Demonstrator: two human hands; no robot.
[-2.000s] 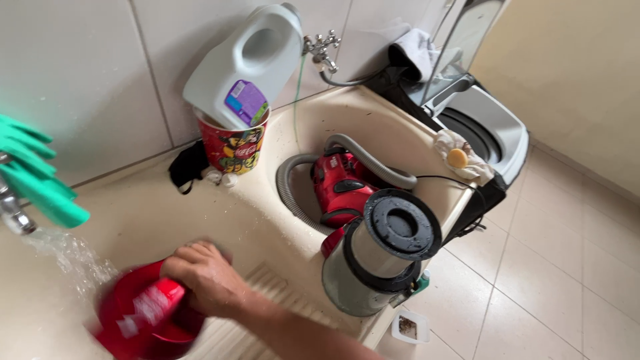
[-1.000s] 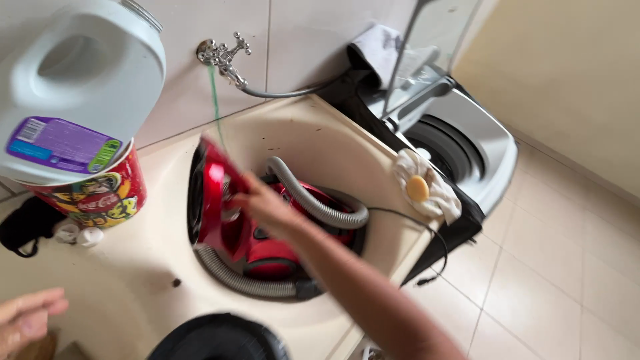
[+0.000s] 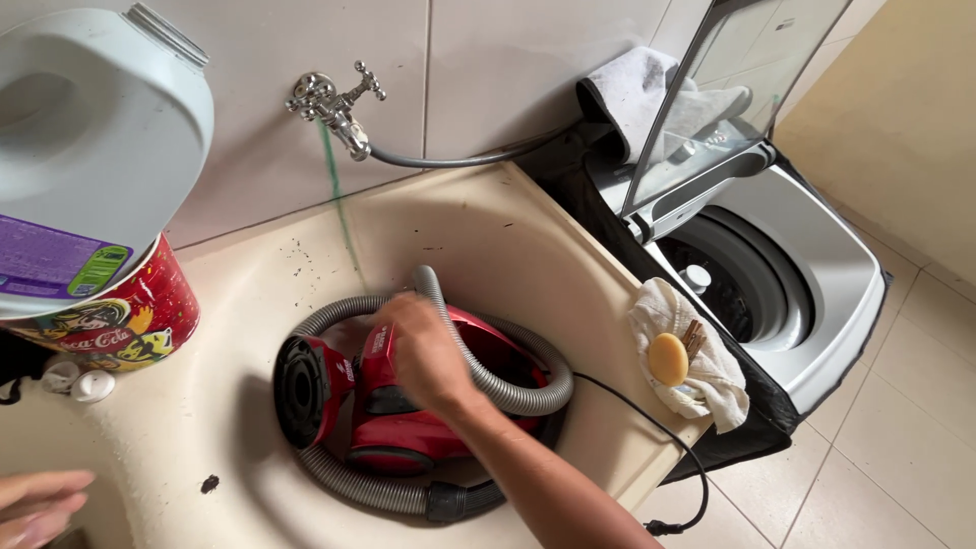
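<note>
My right hand [image 3: 423,347], blurred, is over the red vacuum cleaner body [image 3: 412,435] in the basin; whether it grips anything is unclear. The red vacuum part with a round black end [image 3: 301,389] rests at the body's left, against the basin wall. A grey corrugated hose [image 3: 358,480] coils around the body, and its black power cord [image 3: 656,423] hangs over the basin's right edge. At the lower left edge my left hand [image 3: 46,499] shows only its fingers, extended, with nothing seen in them.
A large plastic jug [image 3: 137,152] stands in a Coca-Cola bucket [image 3: 164,313] at left. A chrome tap [image 3: 328,107] is on the tiled wall. Soap [image 3: 668,359] lies on a white cloth [image 3: 709,389] at the basin's right rim, beside an open top-loading washing machine [image 3: 831,282].
The red part was in my right hand above the basin one second ago; now it rests beside the vacuum body. Two seconds ago that hand held a red part near running water.
</note>
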